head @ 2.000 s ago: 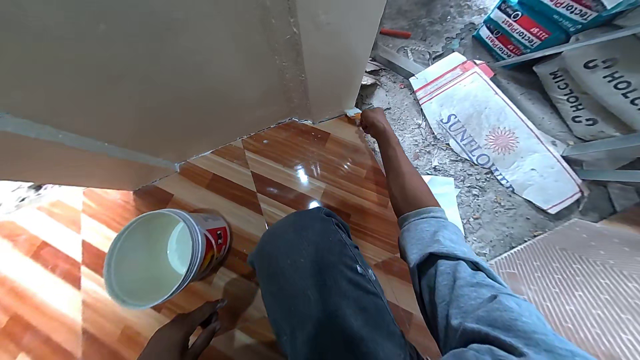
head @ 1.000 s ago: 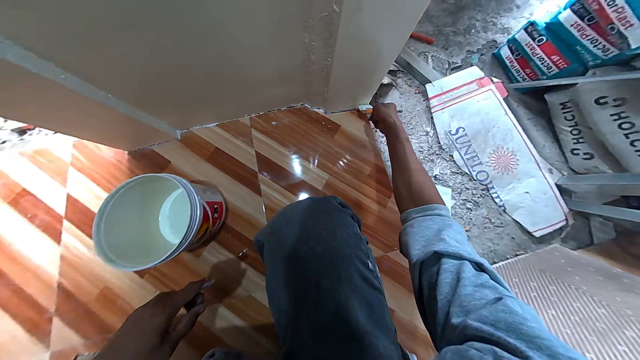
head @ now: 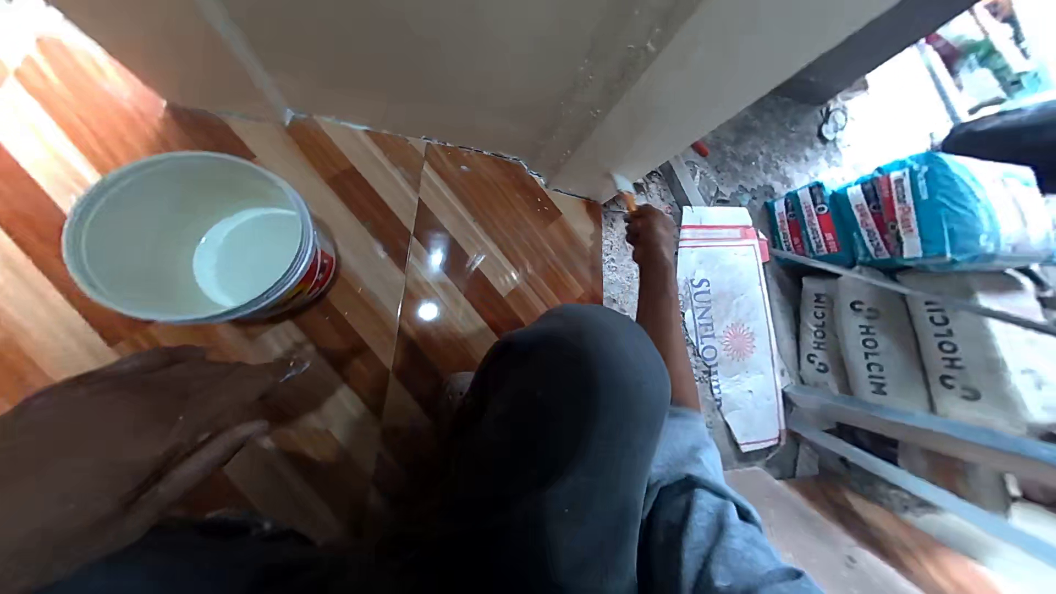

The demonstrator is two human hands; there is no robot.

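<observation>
My right hand [head: 650, 235] is closed around the handle of a small brush [head: 626, 193], whose pale tip meets the foot of the beige wall [head: 602, 157] at its corner. My left hand [head: 157, 429] is at the lower left, below a plastic bucket [head: 186, 317] with white liquid in its bottom. A small clear or shiny bit shows at the left fingertips; whether they grip it cannot be told. Glossy wood-pattern floor tiles [head: 470, 239] run up to the wall's lower edge. My bent knee is between the two hands.
Right of my right arm, a flattened printed sack [head: 730, 330] lies on rough concrete [head: 751, 140]. Beyond it are teal bags [head: 916, 214], grey-white cement bags [head: 887, 346] and metal bars [head: 924, 429]. A red-handled object [head: 700, 148] lies by the wall's corner.
The view has turned markedly, showing more of the bags and the area behind the wall. My right hand keeps the brush at the wall's corner. The bucket still stands on the tiles.
</observation>
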